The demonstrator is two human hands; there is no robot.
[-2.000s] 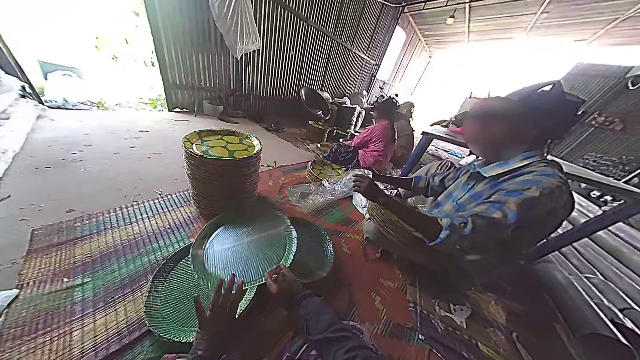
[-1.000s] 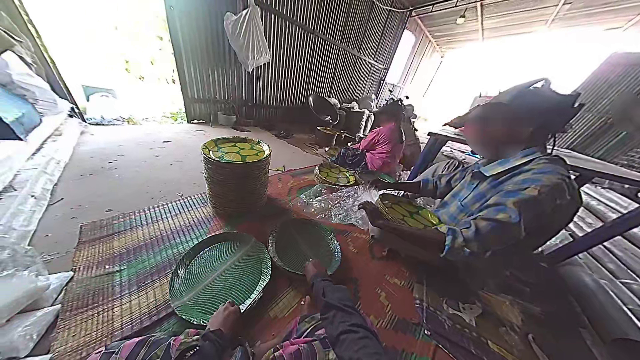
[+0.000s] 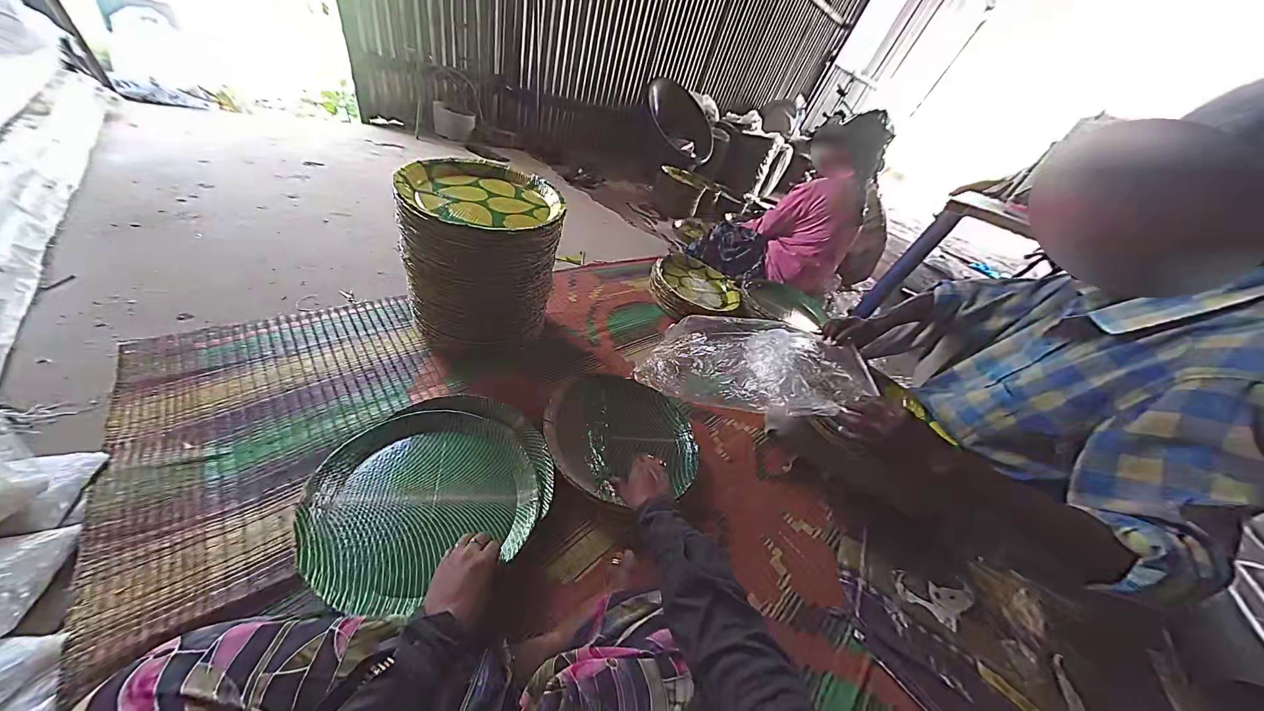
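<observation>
My left hand (image 3: 464, 576) grips the near right rim of a round green ribbed plate (image 3: 415, 504), which overlaps another such plate on the mat. My right hand (image 3: 644, 481) reaches into a smaller, darker round plate (image 3: 602, 425) to the right; its fingertips are at the plate's inner surface, and whether they hold anything cannot be told. Behind both plates stands a tall stack of round plates (image 3: 479, 267), the top one green with yellow discs.
A person in a checked shirt (image 3: 1116, 385) sits at the right, handling clear plastic film (image 3: 760, 365). Further back are a person in pink (image 3: 810, 232) and a short stack of patterned plates (image 3: 696, 286). Woven mats (image 3: 237, 444) cover the floor; plastic packs (image 3: 39, 494) lie at far left.
The green plate under my left hand now sits offset over the one below. My right hand has moved from the small plate's near edge into it. The person at right now handles the plastic film.
</observation>
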